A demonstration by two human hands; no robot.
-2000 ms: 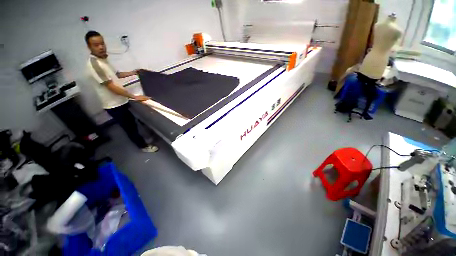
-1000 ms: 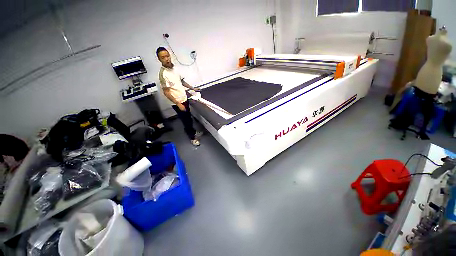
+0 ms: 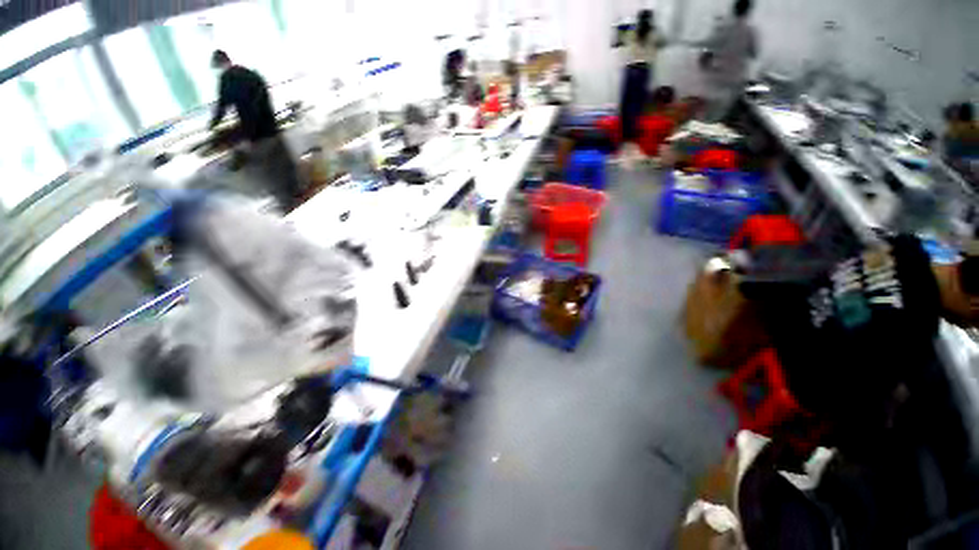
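Note:
Neither of my hands can be made out in this blurred head view. Nearest in front of me at the lower left is a cluttered machine station (image 3: 247, 285) with whitish covers or cloth and blue edges, too blurred to name exactly. A long white sewing table (image 3: 435, 279) runs from it toward the back, with small dark items on top. An orange rounded thing (image 3: 279, 539) is cut off by the bottom edge.
A grey floor aisle (image 3: 558, 419) runs ahead. Blue crates (image 3: 714, 210) and red stools (image 3: 567, 220) stand along it. A person in a black printed top (image 3: 880, 322) is close on the right. Other people are farther back, one in dark clothes (image 3: 252, 107) at the left.
The view has swung away from the large white cutting table and the person beside it to the rows of sewing tables and the aisle. The picture is now strongly blurred.

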